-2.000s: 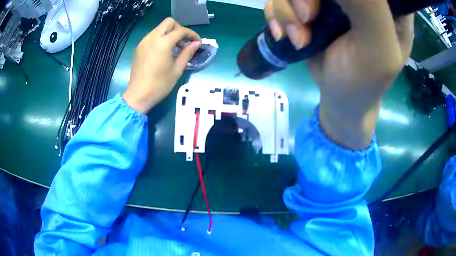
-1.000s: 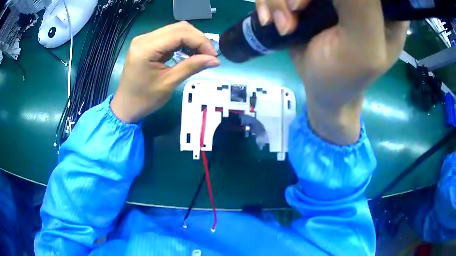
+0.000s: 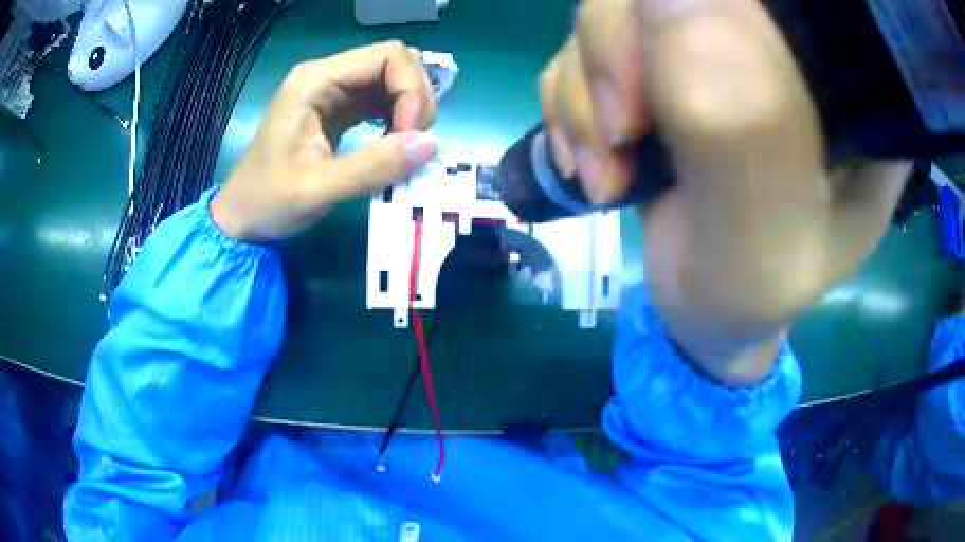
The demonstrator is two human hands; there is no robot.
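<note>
The white plastic housing [image 3: 400, 263] lies flat on the green bench, its arched cut-out towards me. A red wire [image 3: 424, 355] and a black wire [image 3: 402, 408] run from its left side over the bench edge. My right hand [image 3: 698, 148] grips the black electric screwdriver [image 3: 545, 180], whose front end is over the housing's top bar beside a dark square part [image 3: 488, 182]. The screwdriver's tip cannot be made out. My left hand [image 3: 333, 148] is above the housing's upper left, thumb and fingertips close together; whether it holds something small cannot be told.
A bundle of black cables [image 3: 190, 127] lies at the left, beside a white rounded device [image 3: 116, 48]. A small dish [image 3: 439, 74] is beyond my left hand. A pale housing [image 3: 397, 11] stands at the far edge. Another person's blue sleeve [image 3: 931, 423] shows at the right.
The screwdriver moved from beside my left fingertips down over the housing's top bar. My left hand left the dish earlier and is now above the housing's upper left corner.
</note>
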